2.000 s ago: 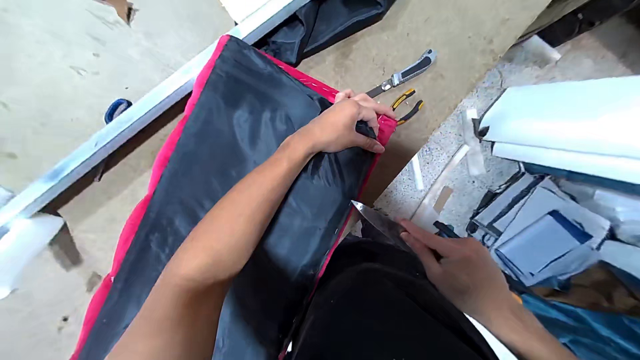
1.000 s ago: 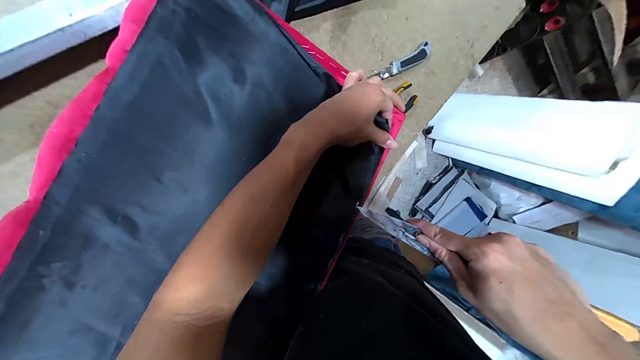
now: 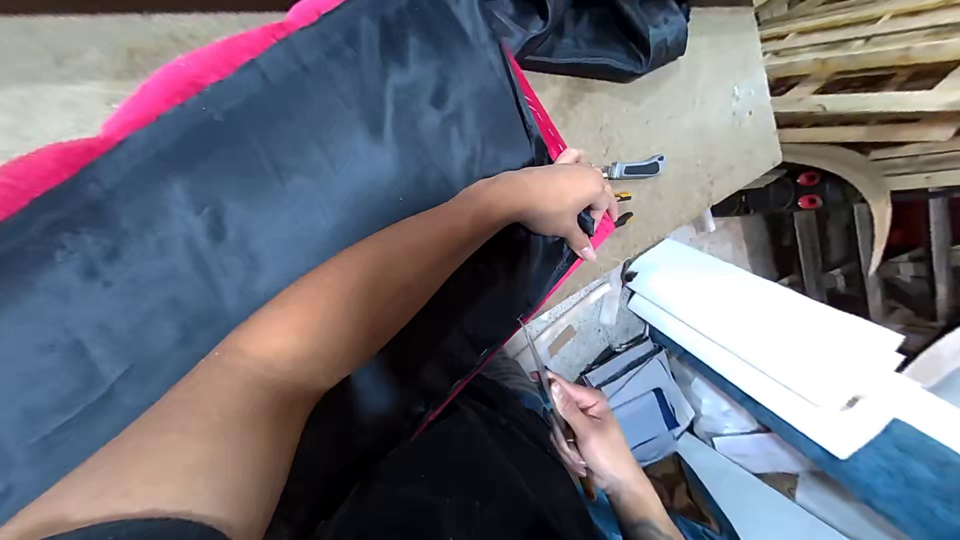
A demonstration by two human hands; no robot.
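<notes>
Black lining fabric (image 3: 300,165) covers a large flat piece with a pink fabric edge (image 3: 187,67). My left hand (image 3: 566,199) grips a fold of black and pink cloth at the piece's right corner. Just beyond its fingers lie a grey-handled tool (image 3: 637,167), its front end partly hidden, and a tool with yellow and black handles (image 3: 623,219). Below, my right hand (image 3: 589,431) is closed around a pointed metal tool, seemingly scissors (image 3: 538,360), whose tip is at the pink edge beside the black fabric.
Bunched black fabric (image 3: 600,37) lies at the worktable's (image 3: 697,135) far side. Off the table's right edge are white sheets (image 3: 757,337) over blue material (image 3: 907,465), with fabric scraps (image 3: 645,405) lower down. Wooden frames (image 3: 862,82) are stacked at the upper right.
The view has shifted and turned, bringing the wooden frames into sight. My left hand keeps its grip at the corner. My right hand still holds the metal tool, now pointing more steeply up at the edge.
</notes>
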